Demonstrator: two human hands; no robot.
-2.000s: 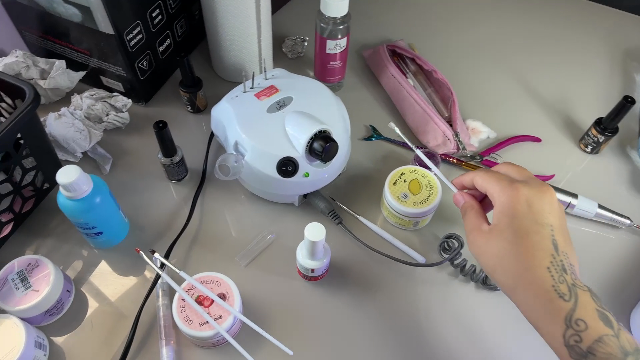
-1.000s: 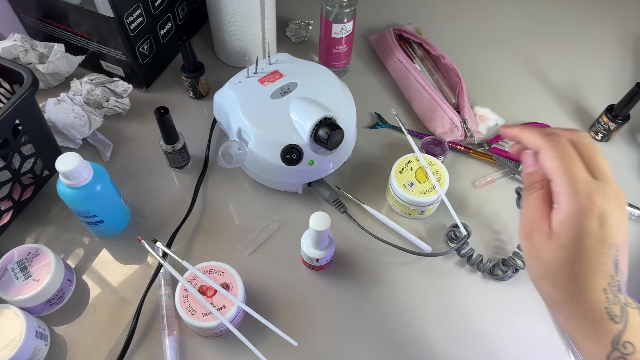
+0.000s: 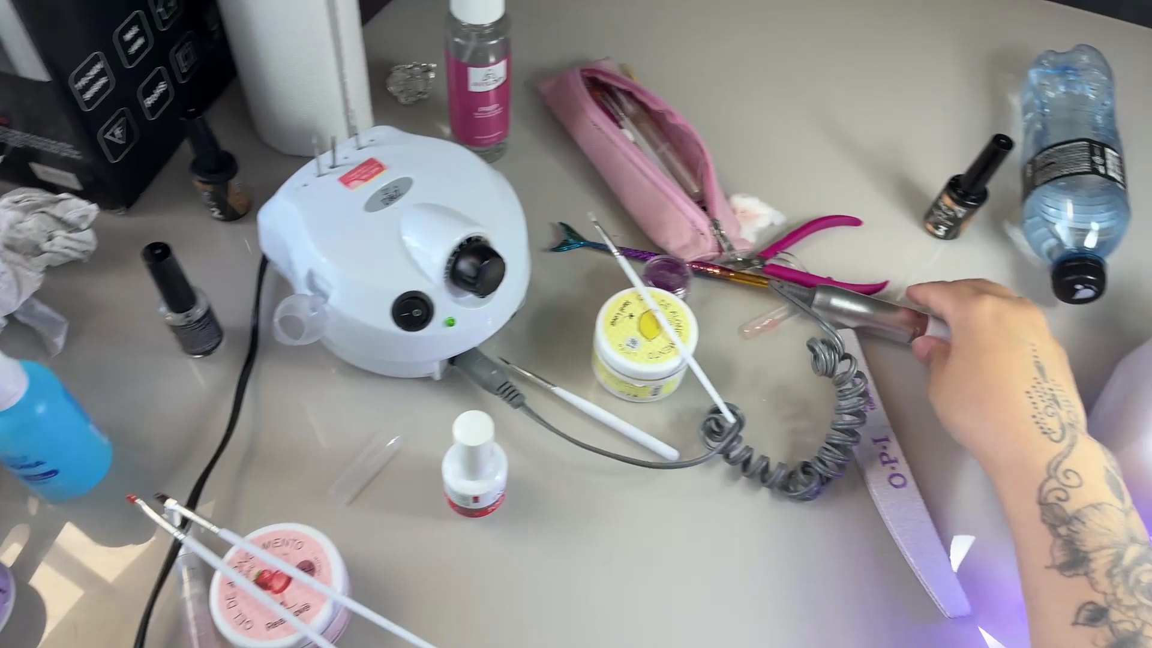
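Observation:
At the right, my right hand (image 3: 990, 369), with a tattooed forearm, has its fingers around the rear of the nail drill's silver handpiece (image 3: 864, 310). A coiled grey cord (image 3: 846, 423) runs from the handpiece to the white nail drill base (image 3: 396, 261), whose green light is lit. Left of the hand, a thin white-handled brush (image 3: 661, 315) lies across a yellow-lidded gel jar (image 3: 644, 337). Pink-handled nippers (image 3: 814, 256) and a mermaid-tail brush (image 3: 630, 255) lie just behind the handpiece. A purple-white nail file (image 3: 909, 513) is under the coil. My left hand is out of view.
A water bottle (image 3: 1075, 171) and a dark polish bottle (image 3: 958, 198) are at the back right. Near the middle are a pink pencil case (image 3: 630, 171), a white-capped bottle (image 3: 474, 468) and a white brush (image 3: 616, 421). Two brushes rest on a pink gel jar (image 3: 297, 621).
Two seconds ago my right hand held the thin white brush above the yellow-lidded jar; the brush now rests on that jar. The hand has moved right and taken hold of the drill handpiece.

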